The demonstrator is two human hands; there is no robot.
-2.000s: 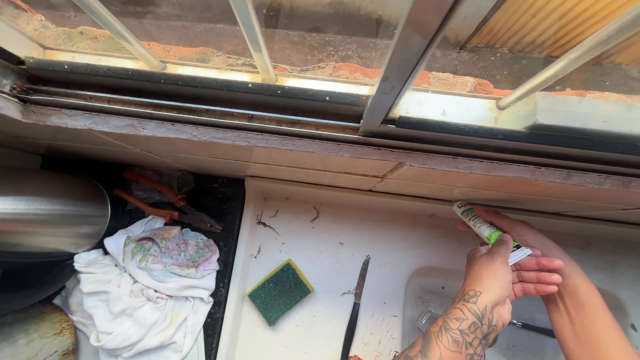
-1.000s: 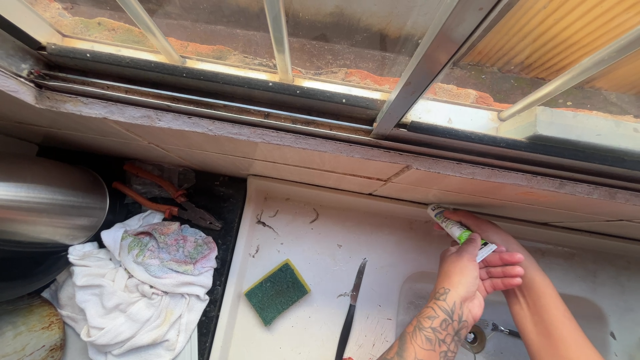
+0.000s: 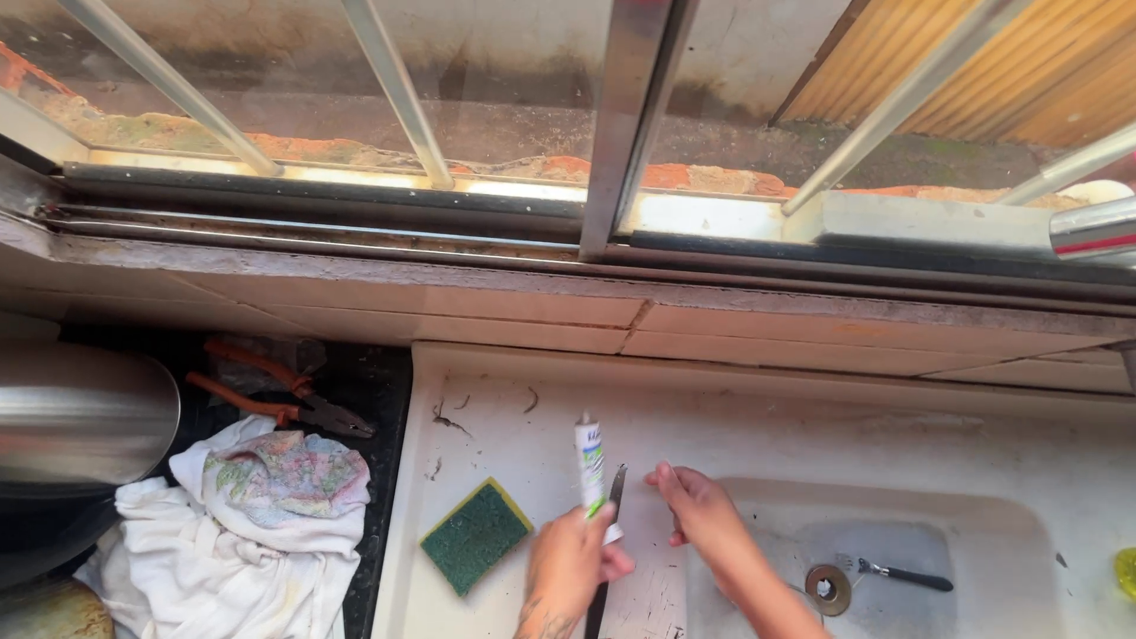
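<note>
My left hand (image 3: pixel 568 564) holds a small white and green tube (image 3: pixel 590 466) upright, its narrow nozzle pointing toward the window. Beneath the tube and hand lies a knife (image 3: pixel 617 488) with a dark handle, on the white sink's drainboard. To the right, my right hand (image 3: pixel 697 506) is raised over the edge of the basin, thumb and forefinger tips together; whether something tiny is between them cannot be told. A green and yellow scouring sponge (image 3: pixel 477 537) lies left of my left hand.
In the basin (image 3: pixel 1003 532) a black-handled fork (image 3: pixel 905 575) lies beside the drain (image 3: pixel 827 590). Left of the sink are orange-handled pliers (image 3: pixel 333 414), crumpled white cloths (image 3: pixel 240 550) and a metal pot (image 3: pixel 84 413). A barred window (image 3: pixel 608 133) runs behind, above the tiled wall.
My hands have moved apart, and the tube has moved left with my left hand, over the knife. Earlier both hands were together at the tube, by the wall.
</note>
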